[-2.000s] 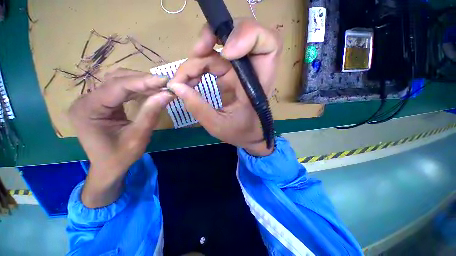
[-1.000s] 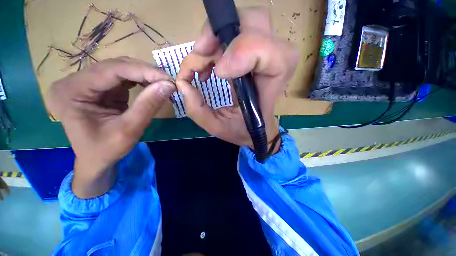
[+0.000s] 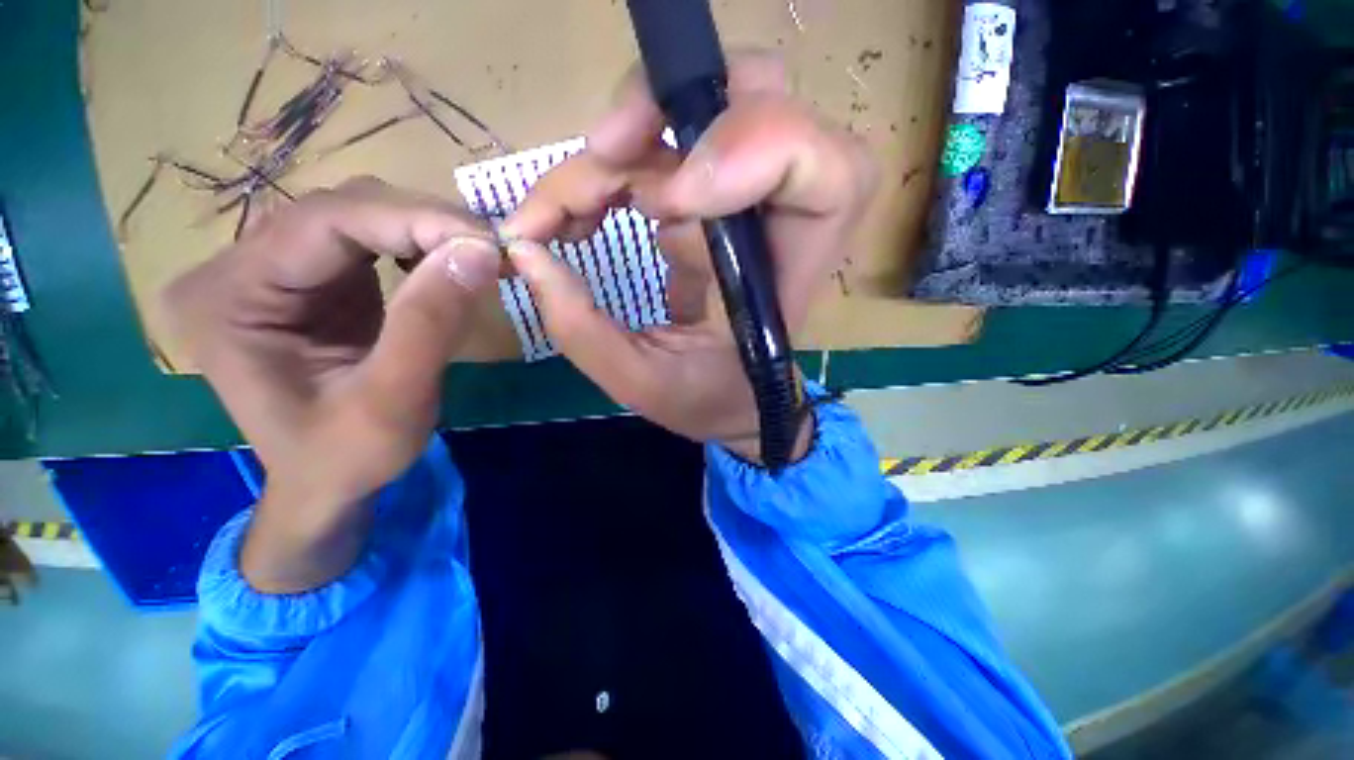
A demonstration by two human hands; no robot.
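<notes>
My left hand (image 3: 334,319) and my right hand (image 3: 698,245) meet fingertip to fingertip over a white panel with dark stripes (image 3: 527,178). A tiny thing is pinched between the fingertips of both hands, perhaps the end of a wire lead; it is too small to tell. My right hand also holds a black soldering iron (image 3: 750,305), its grip upward and its cord end by the wrist; the tip is out of the picture. A tangled pile of thin dark wire leads (image 3: 297,119) lies left of the panel.
The tan cardboard sheet (image 3: 178,319) lies on the green bench top (image 3: 112,394). At the right, a speckled tray (image 3: 980,267) holds a small metal-rimmed box (image 3: 1096,149), yellowish inside, and bulky black objects. Black cords hang at the tray's front. More striped panel and wires show at far left.
Both hands have shifted slightly with the view, their fingertips still together over the panel. The iron is still held in my right hand and sits a little more upright than in the oldest frame.
</notes>
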